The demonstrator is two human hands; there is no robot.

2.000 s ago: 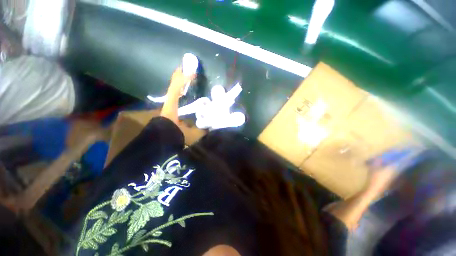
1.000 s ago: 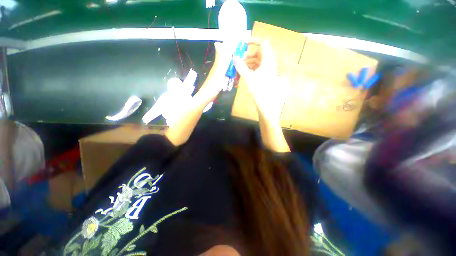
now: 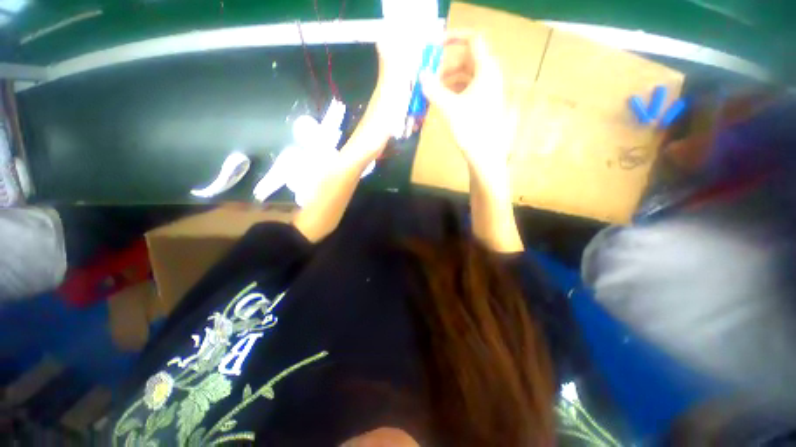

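Note:
A white insole (image 3: pixel 408 19), strongly glaring, stands out beyond my hands at the top centre, its far end cut off by the frame edge. A narrow blue piece (image 3: pixel 425 80) lies along its near part. My left hand (image 3: pixel 390 92) holds the insole from the left side, partly washed out by glare. My right hand (image 3: pixel 467 87) is at the blue piece from the right, thumb and fingers bent around it. Thin reddish wires or threads show at the near end of the blue piece.
A pile of white insoles (image 3: pixel 307 157) lies left of my forearms, with a single curved one (image 3: pixel 229 173) further left. The cardboard sheet (image 3: pixel 572 131) lies at right, bearing several blue pieces (image 3: pixel 656 106). An open carton (image 3: pixel 201 249) is below the bench edge. A neighbouring person is at far right.
Two seconds ago my left hand was at the insoles and the right reached over the cardboard. Since then both have met at the insole and blue piece; in the last second the view shifted slightly.

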